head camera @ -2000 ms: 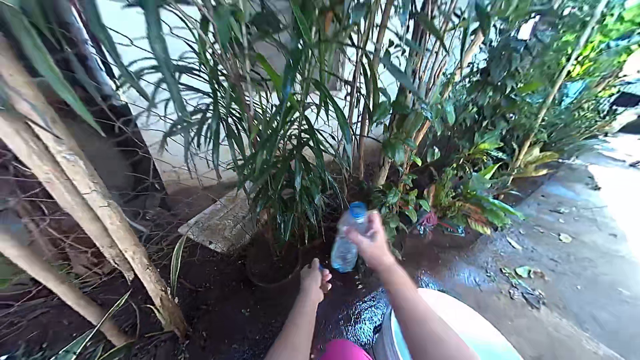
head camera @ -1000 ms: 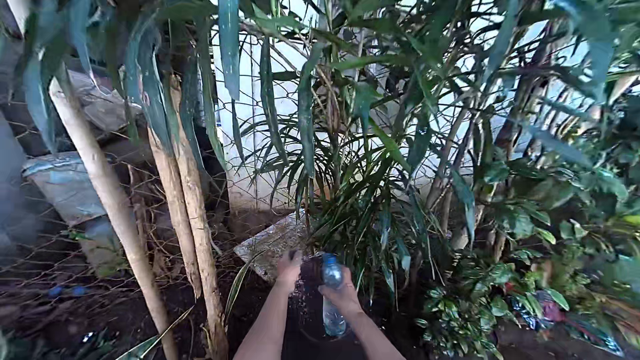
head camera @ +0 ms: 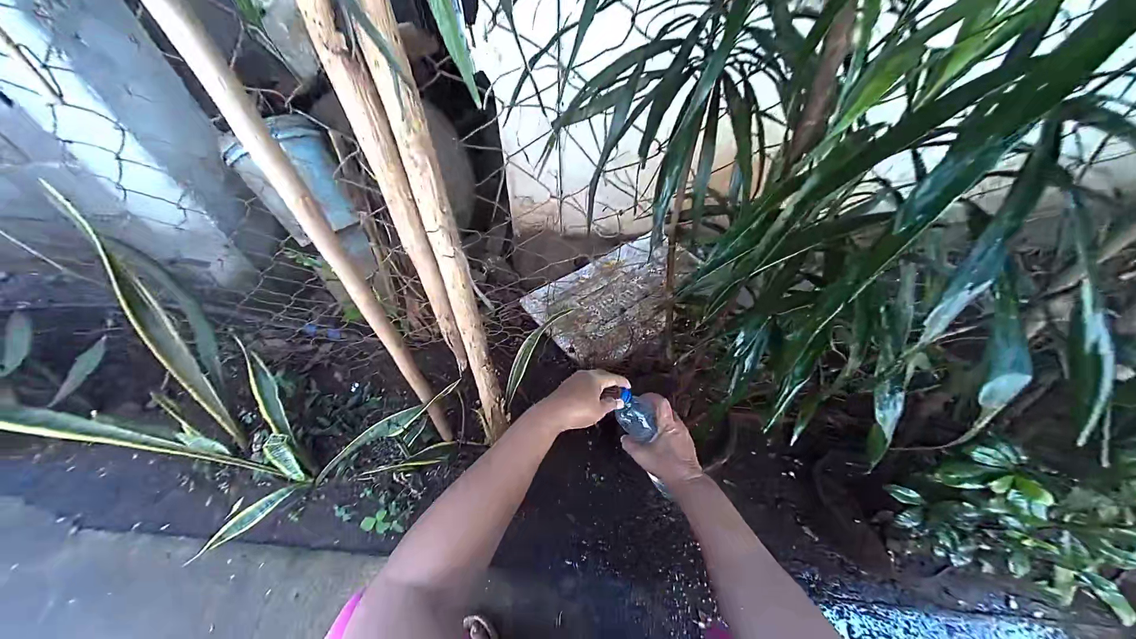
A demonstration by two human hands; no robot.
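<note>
A clear plastic bottle (head camera: 637, 421) with a blue neck or cap is held over the dark soil, tilted with its top toward the upper left. My right hand (head camera: 664, 441) is wrapped around its body. The fingers of my left hand (head camera: 587, 399) are at the blue top (head camera: 626, 396), with a small dark object (head camera: 612, 392) between them that I cannot make out. Part of the bottle's lower end shows below my right wrist. Just beyond the hands, a weathered flat slab (head camera: 612, 302) lies on the ground.
Bare wooden poles (head camera: 435, 222) rise left of the hands, before a wire mesh fence (head camera: 550, 177) and an old blue bucket (head camera: 306, 169). Snake plants (head camera: 284, 453) grow at the left. Long-leaved plants (head camera: 834, 222) hang close on the right. A concrete edge (head camera: 213, 577) runs along the lower left.
The view has swung left and down toward the poles and snake plants. My left hand, apart from the bottle two seconds ago, is now at its top. The bottle has stayed in my right hand.
</note>
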